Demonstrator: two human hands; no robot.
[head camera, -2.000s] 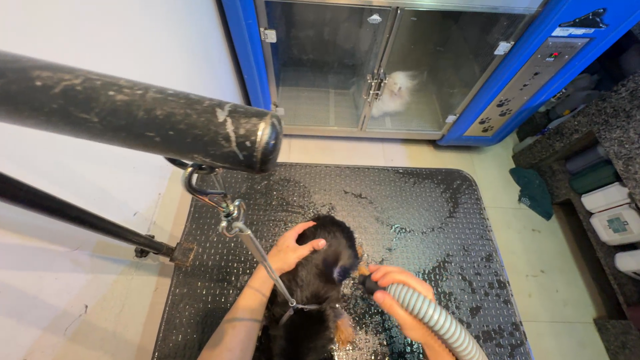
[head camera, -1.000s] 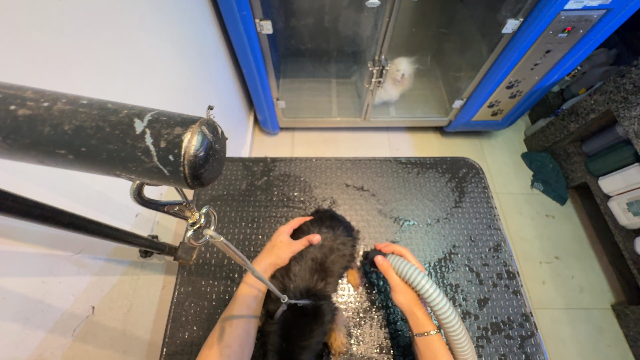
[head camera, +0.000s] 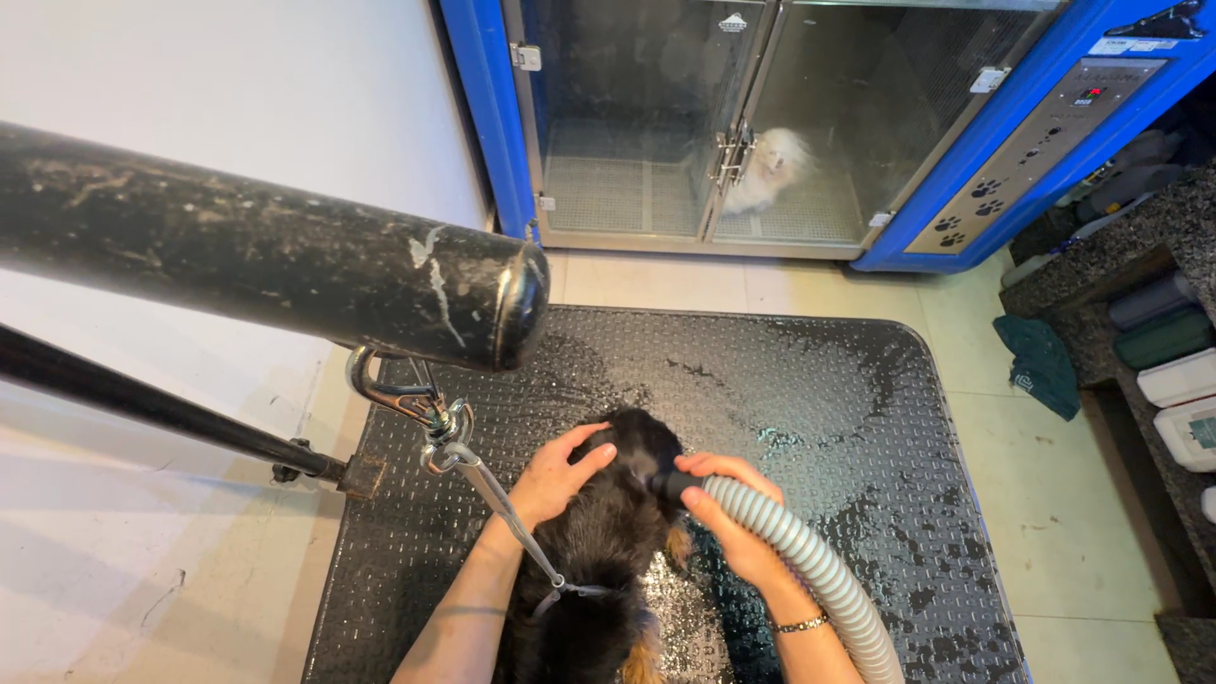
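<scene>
A black dog with tan legs (head camera: 608, 541) stands on a wet black textured grooming table (head camera: 807, 380), seen from above. My left hand (head camera: 560, 473) rests on the left side of its neck and head, fingers spread. In my right hand (head camera: 736, 494) is the black nozzle (head camera: 673, 486) of a grey ribbed dryer hose (head camera: 807, 551), its tip at the fur on the right side of the dog's head. A grey grooming loop (head camera: 499, 499) runs from a metal carabiner (head camera: 389, 389) to the dog's body.
Overhead at left is a scratched black grooming arm (head camera: 285, 256), with a thinner black bar (head camera: 171, 404) below. Beyond the table stands a blue drying cabinet (head camera: 489, 114) with a white dog (head camera: 769, 171) behind its glass doors. A green cloth (head camera: 1040, 366) lies on the floor by a stone shelf (head camera: 1121, 247).
The nozzle in my right hand has moved from beside the dog to its head. My left hand stays on the dog.
</scene>
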